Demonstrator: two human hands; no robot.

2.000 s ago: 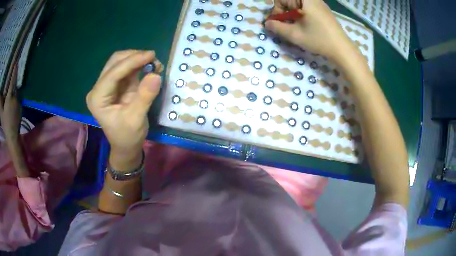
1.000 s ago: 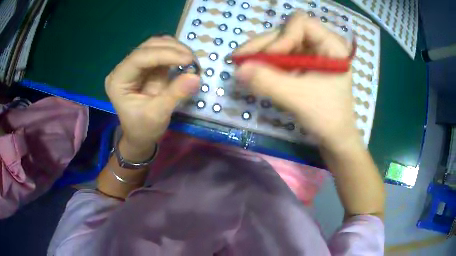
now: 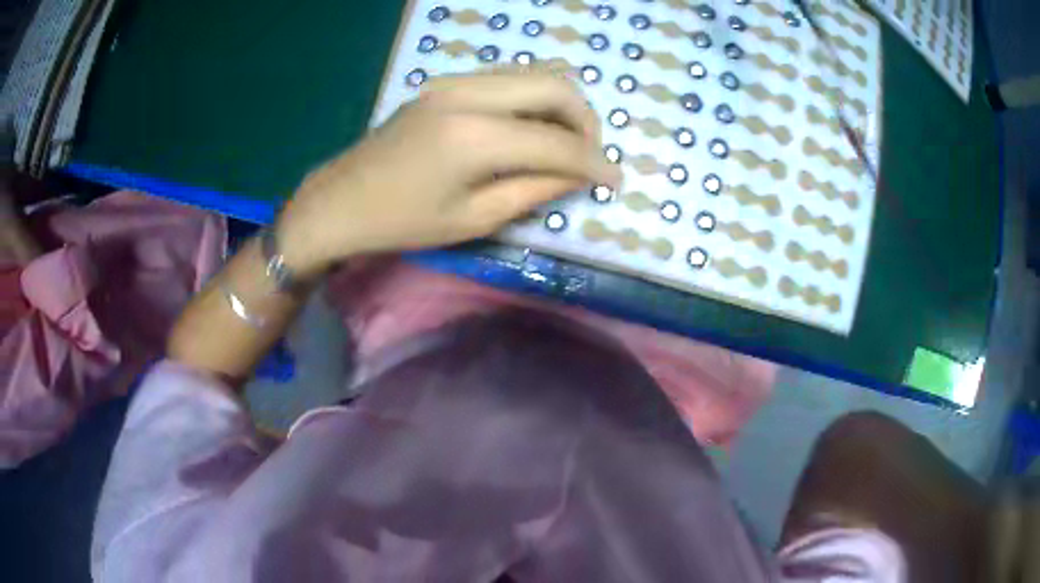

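The white parts tray (image 3: pixel 830 318) lies on the green mat, with rows of tan linked-circle shapes and silver-rimmed round parts (image 3: pixel 697 257) on many of them. My left hand (image 3: pixel 451 171) reaches over the tray from the left, palm down and blurred. Its fingertips are at the tray surface beside a round part near the front edge. Whether they hold anything cannot be told. My right forearm is low at the right and blurred. The right hand cannot be made out at the picture's edge. No red pen tool shows.
A thin dark lead (image 3: pixel 842 100) crosses the tray's right side. Another tray (image 3: pixel 937 37) is at the far right, and stacked boards (image 3: pixel 57 103) stand at the left. A green label (image 3: pixel 937 371) is at the right corner. A person in pink (image 3: pixel 137 296) sits at the left.
My left hand has moved right, from the tray's left edge to over its rows. My right hand and the red pen tool have left the tray, and the right arm is now low at the right.
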